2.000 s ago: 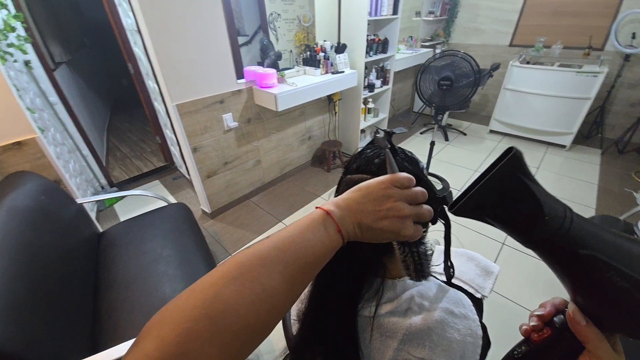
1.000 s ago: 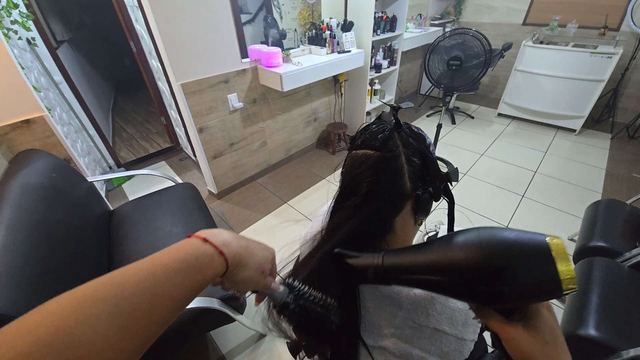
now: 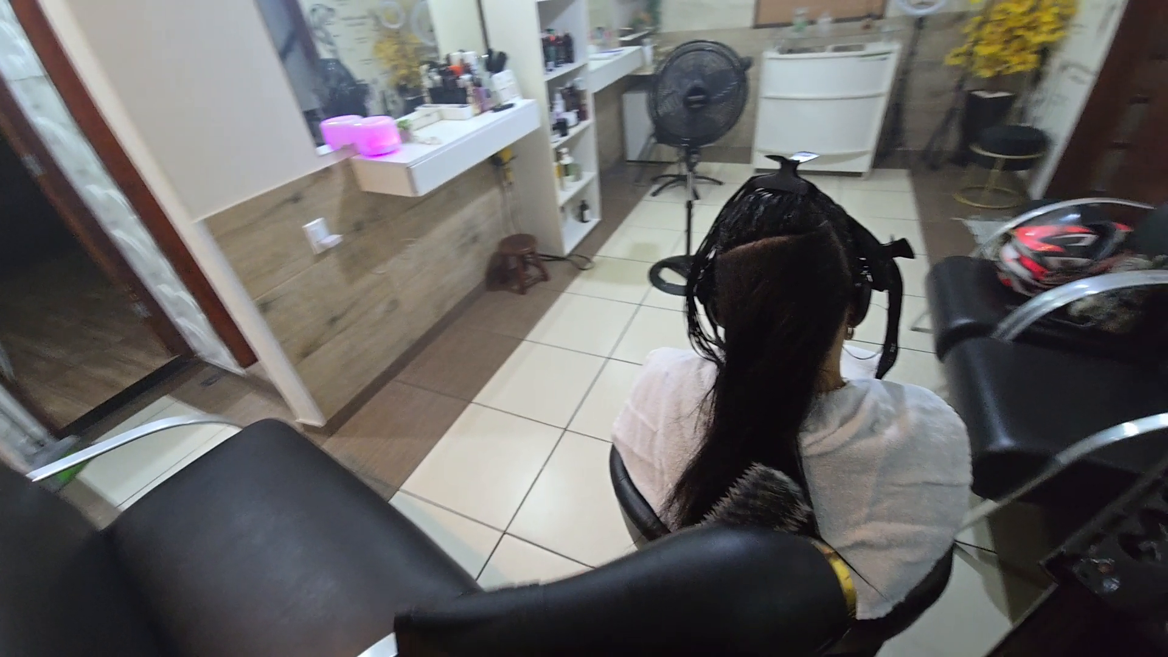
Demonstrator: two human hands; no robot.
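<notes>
A black hair dryer (image 3: 630, 598) with a gold band lies across the bottom of the head view, its nozzle pointing left. Just above its body, the bristles of a round hairbrush (image 3: 759, 500) show at the lower lengths of a seated person's long dark hair (image 3: 776, 338). The brush handle is hidden. Neither of my hands can be seen. Upper hair sections are pinned up by a black clip (image 3: 787, 175) on top and another clip (image 3: 898, 249) at the right side. A white towel (image 3: 890, 465) covers the person's shoulders.
Black salon chairs stand at left (image 3: 283, 529) and right (image 3: 1049, 374), the right one bearing a red-and-black helmet (image 3: 1058, 251). Beyond the person are a pedestal fan (image 3: 699, 96), a small wooden stool (image 3: 520, 260) and a wall shelf (image 3: 465, 151) with cosmetics.
My hands have left the view. The dryer has moved low in the frame and its nozzle no longer points at the hair. The view has swung to the right.
</notes>
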